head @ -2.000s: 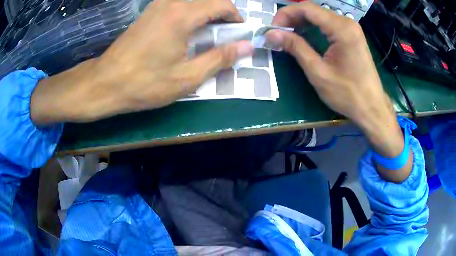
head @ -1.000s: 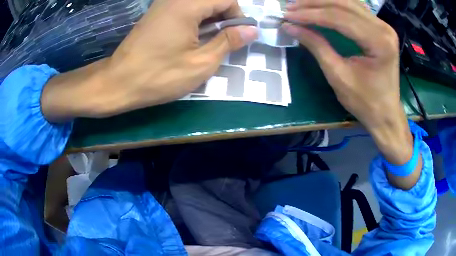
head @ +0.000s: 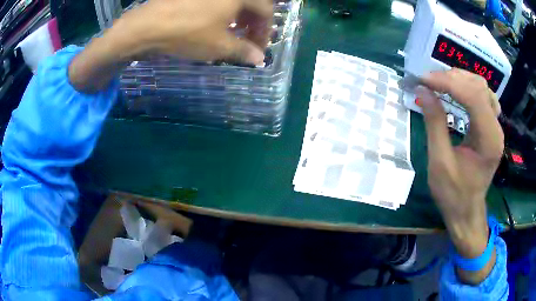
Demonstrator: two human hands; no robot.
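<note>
My left hand (head: pixel 176 32) is over the top of the stack of clear plastic trays (head: pixel 235 97), cut off by the upper edge. Its fingertips are at the stack's top, where dark and shiny bits show; whether they grip anything cannot be told. My right hand (head: pixel 467 141) is raised in front of the power supply, right of the sticker sheets. Its thumb and forefinger pinch a small grey adhesive piece (head: pixel 409 82), blurred. The overlapped white sticker sheets (head: pixel 358 132) with rows of grey squares lie on the green bench.
The white power supply (head: pixel 432 38) with red digits stands at the back right. Black equipment with a red display (head: pixel 516 157) is at the right edge. An open cardboard box (head: pixel 97 244) with white scraps is below the bench edge at left. A blue band circles my right wrist.
My hands have moved apart, the left to the tray stack and the right toward the power supply. The view has shifted, showing the sheets fully. The grey strip near my left fingers no longer shows.
</note>
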